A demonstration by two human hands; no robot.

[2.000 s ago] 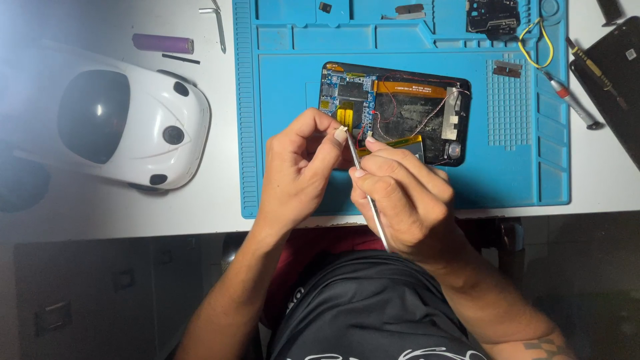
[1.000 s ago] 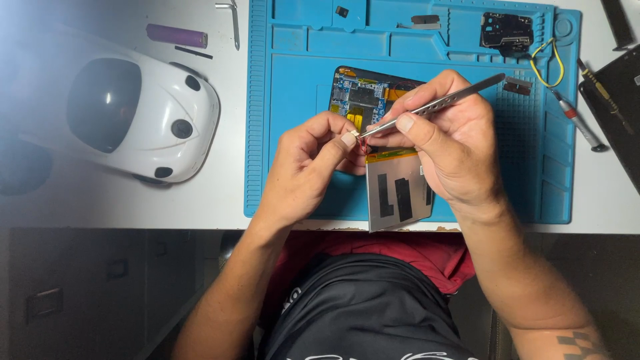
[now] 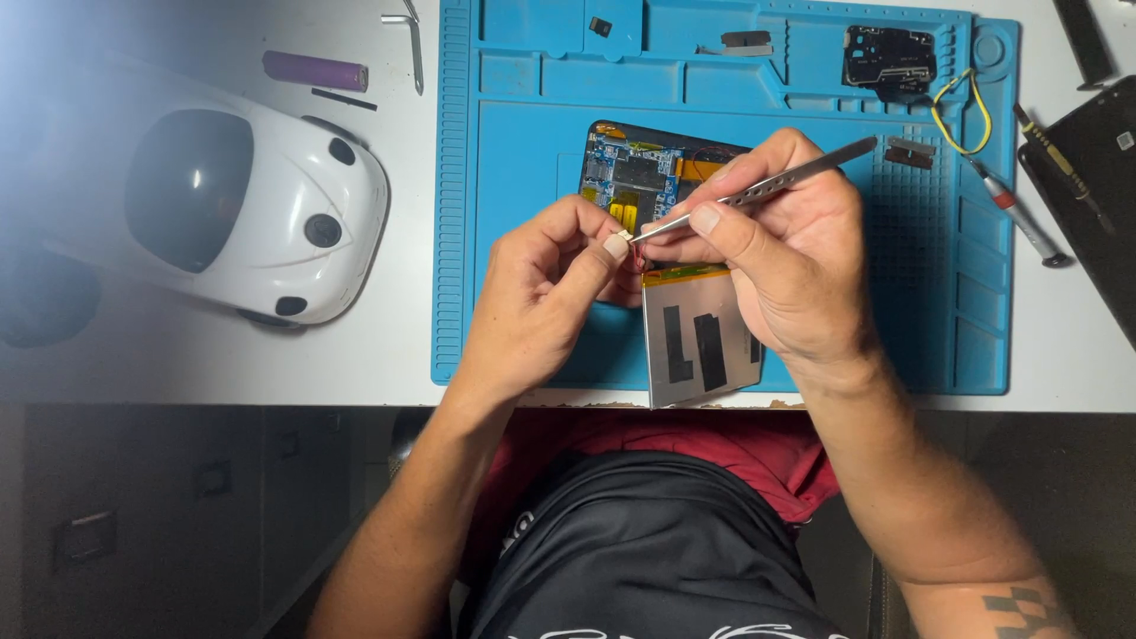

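Note:
Between thumb and forefinger, my left hand (image 3: 555, 284) pinches a small white connector (image 3: 625, 236) with thin red wires. My right hand (image 3: 790, 257) holds metal tweezers (image 3: 763, 188), their tips at the connector. A flat silver battery pack (image 3: 701, 337) with black strips hangs below my right hand, its top edge bearing yellow tape and its lower corner over the table's edge. Behind both hands lies an opened tablet (image 3: 635, 169) with a blue circuit board, partly hidden by my fingers. Whether fingers of my right hand also touch the battery cannot be told.
A blue silicone repair mat (image 3: 524, 177) lies beneath the work. To its left are a white model car (image 3: 266, 204), a purple cylindrical cell (image 3: 315, 71) and a metal tool (image 3: 415, 53). At right lie a screwdriver (image 3: 1021, 217), a yellow wire loop (image 3: 987, 115) and a black panel (image 3: 1092, 186).
Two seconds ago the tweezers' rear end pointed down towards my body; it now points up and right. The battery pack has come into fuller view, hanging over the mat's front edge.

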